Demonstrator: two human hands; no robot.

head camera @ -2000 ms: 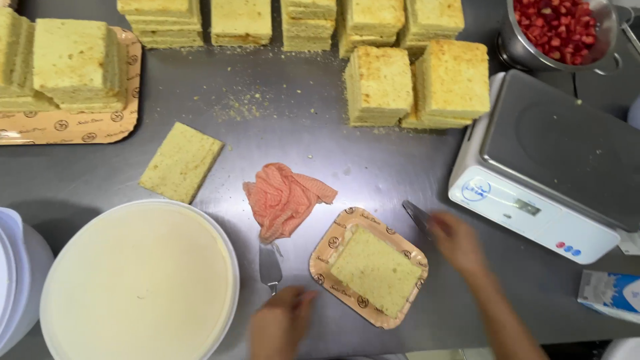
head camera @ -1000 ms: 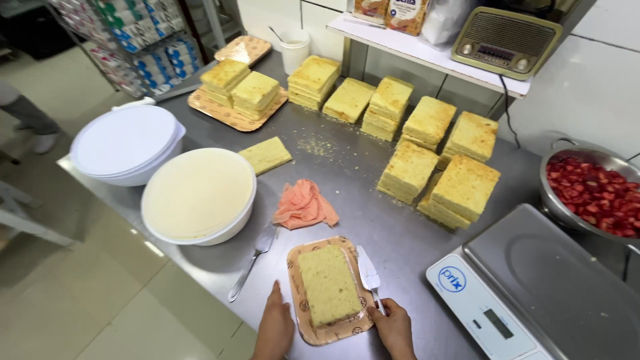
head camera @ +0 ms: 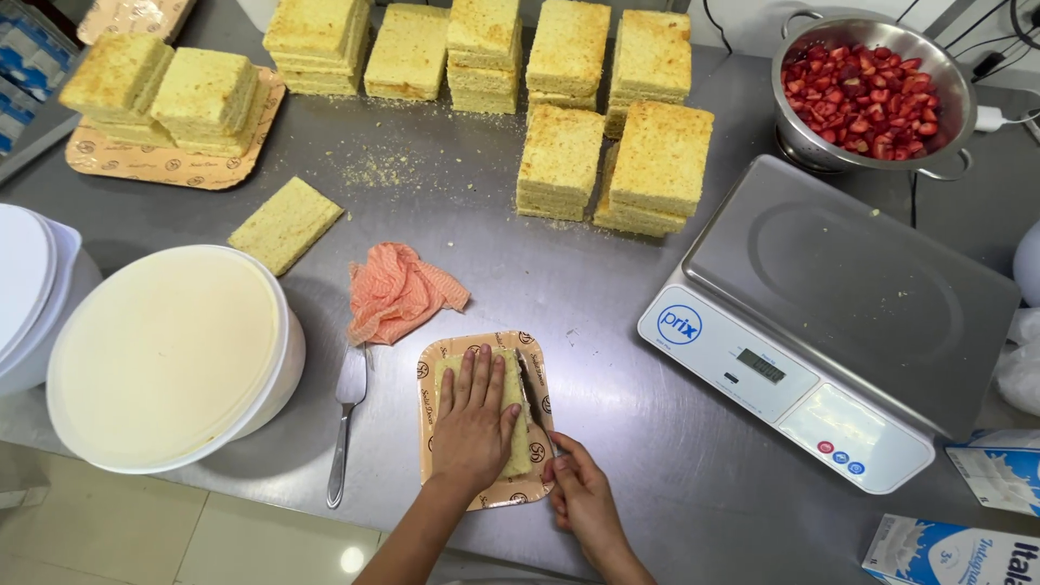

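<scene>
My left hand (head camera: 474, 422) lies flat, fingers apart, on a rectangular sponge cake layer (head camera: 517, 390) in a printed cardboard tray (head camera: 431, 357). My right hand (head camera: 578, 487) grips the handle of a metal spatula or knife (head camera: 530, 382), whose blade stands along the cake's right edge. Left of the tray, a cake server (head camera: 351, 386) rests on the steel table. Above it is a crumpled pink cloth (head camera: 398, 292). A single cake layer (head camera: 286, 223) lies further up left.
Stacked cake layers (head camera: 561, 158) line the back; two more stacks sit on a printed tray (head camera: 187, 171) at left. A lidded white tub (head camera: 171, 349) stands left. At right are a digital scale (head camera: 845, 284), a colander (head camera: 959, 97) of cut strawberries (head camera: 861, 101) and milk cartons (head camera: 959, 552).
My left hand has moved from beside the tray onto the cake layer. The blade in my right hand is now against the cake's right edge. The view has shifted.
</scene>
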